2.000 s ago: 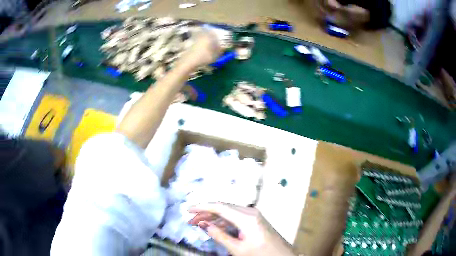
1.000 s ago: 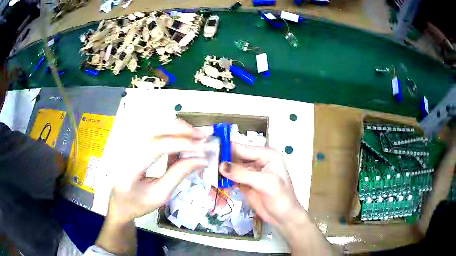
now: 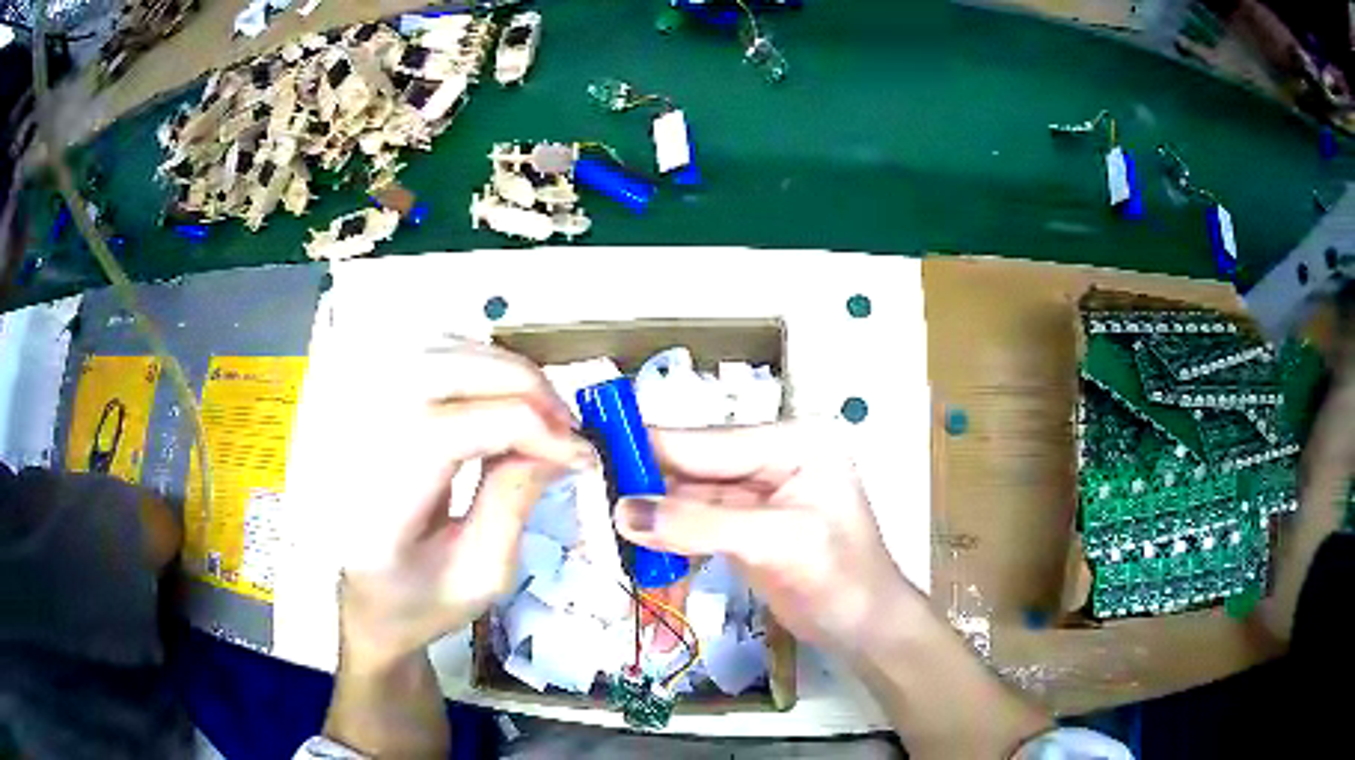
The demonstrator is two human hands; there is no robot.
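My right hand [image 3: 788,520] holds a blue battery cell [image 3: 636,472] upright, slightly tilted, above the carton of scraps [image 3: 783,345]. Red, yellow and black lead wires [image 3: 664,616] run from its lower end to a small green circuit board [image 3: 641,699] that hangs at the carton's near edge. My left hand [image 3: 476,475] is at the cell's left side, fingers bent and partly blurred; its fingertips are by a pale strip along the cell's edge. Whether they grip it is unclear. White release liners [image 3: 557,631] fill the carton below.
A green belt [image 3: 892,149] crosses the far side with heaped tan moulded parts [image 3: 283,126] and several wired blue cells [image 3: 1120,181]. A carton of green PCB panels [image 3: 1174,535] is at right. Yellow printed sheets [image 3: 253,460] lie left. Other people's arms show at both edges.
Two seconds ago my left hand reached over the belt. Both hands then came together at the cell above the carton. Since then the cell has tilted, and the hanging circuit board shows more clearly.
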